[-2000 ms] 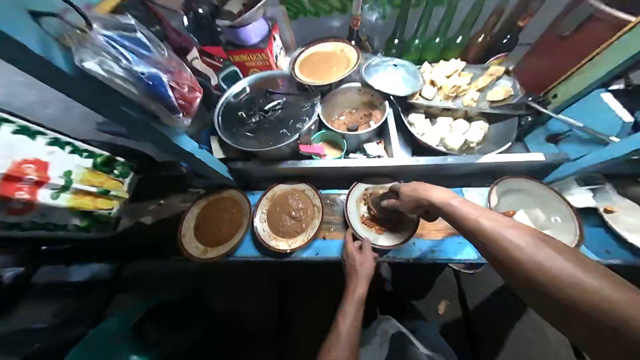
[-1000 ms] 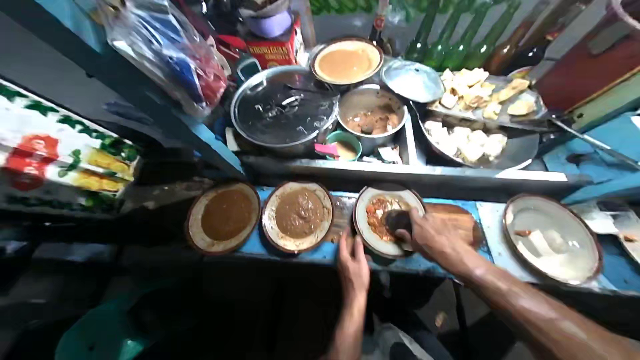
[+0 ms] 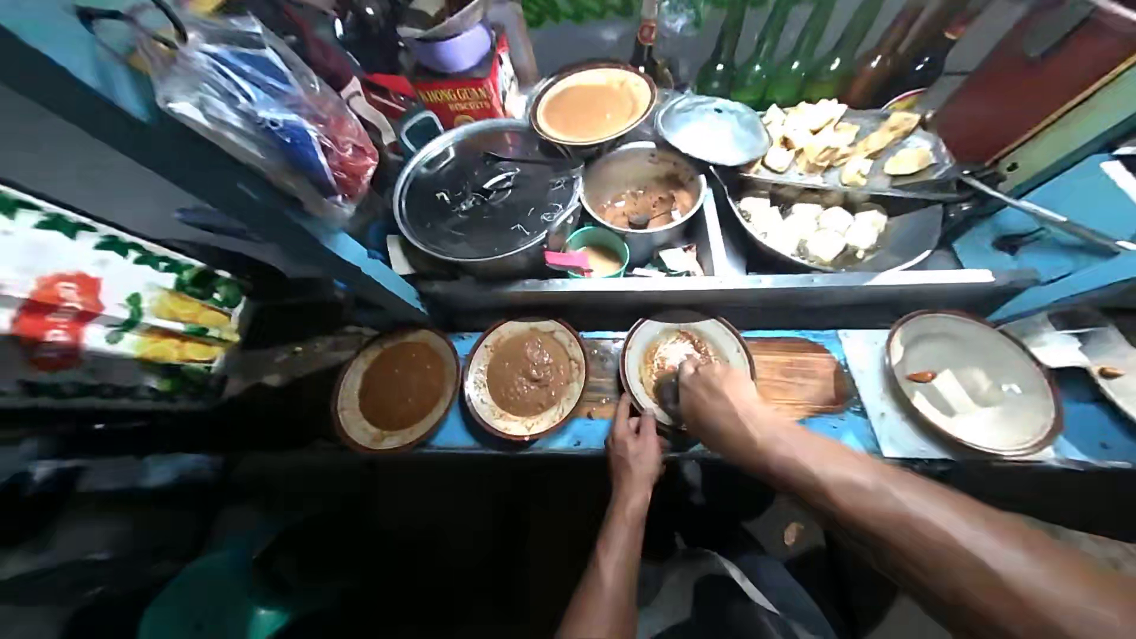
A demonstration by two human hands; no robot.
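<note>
My right hand grips a dark pestle and presses it into a reddish-brown paste in a brown-rimmed plate. At that plate's near left rim, the fingers of my left hand rest against the edge. A wooden board shows on both sides of the plate. To the left are a plate of thick brown sauce and, farther left, a plate of smoother brown sauce. At the right, another plate holds white pieces and a small brown item.
Behind a metal ledge stand a lidded pot, an open pot, a green cup and a wok of white tofu-like cubes. A long metal handle juts right. A plastic bag hangs upper left.
The pestle in my right hand has shifted from the plate's right side to its near, lower part since one second ago. The paste looks more spread and wetter. My left hand stays at the rim.
</note>
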